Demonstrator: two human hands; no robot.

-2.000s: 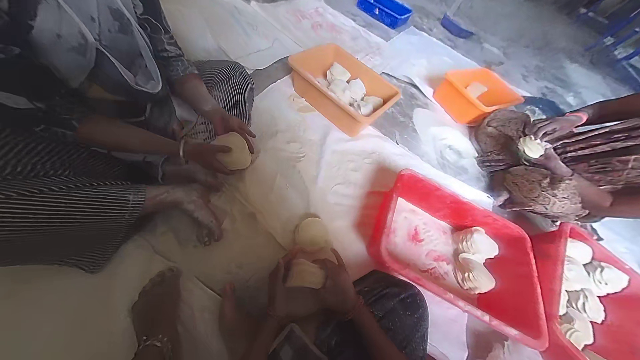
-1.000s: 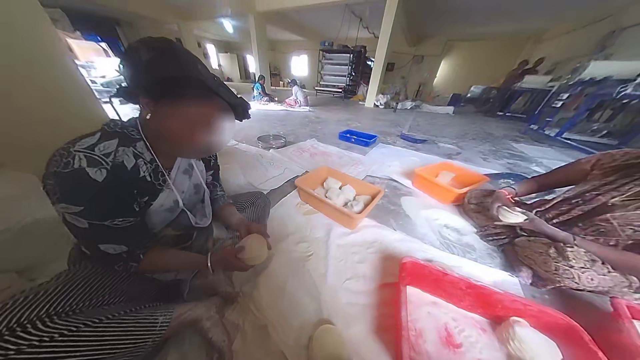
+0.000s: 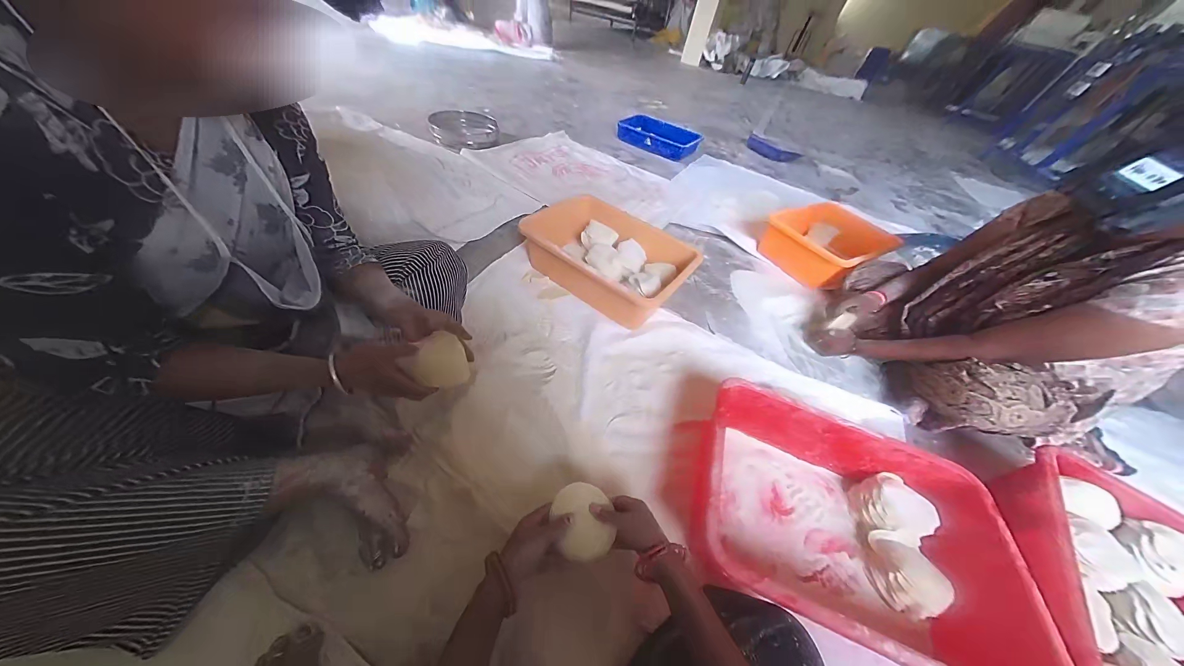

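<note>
Near the bottom middle, a round, flat piece of pale dough (image 3: 585,523) is held upright between both hands. My left hand (image 3: 535,544) grips its left edge, and my right hand (image 3: 636,523) pinches the right edge. Close by on the right, a red plastic tray (image 3: 971,518) holds stacks of flattened dough rounds (image 3: 895,509) on a floured base. A second red tray (image 3: 1041,518) at the right edge holds more such rounds (image 3: 1091,499).
A seated person (image 3: 213,370) at left holds a dough piece (image 3: 441,360). Another person (image 3: 999,342) works at right. Beyond lie a light orange tray (image 3: 606,301) with dough lumps, an orange tray (image 3: 805,264), a blue tray (image 3: 659,137) and floured cloths (image 3: 592,176).
Two seconds ago my hands were at a dough piece with another round just above it; now they hold one round between them. The view tipped up, then partly back down.
</note>
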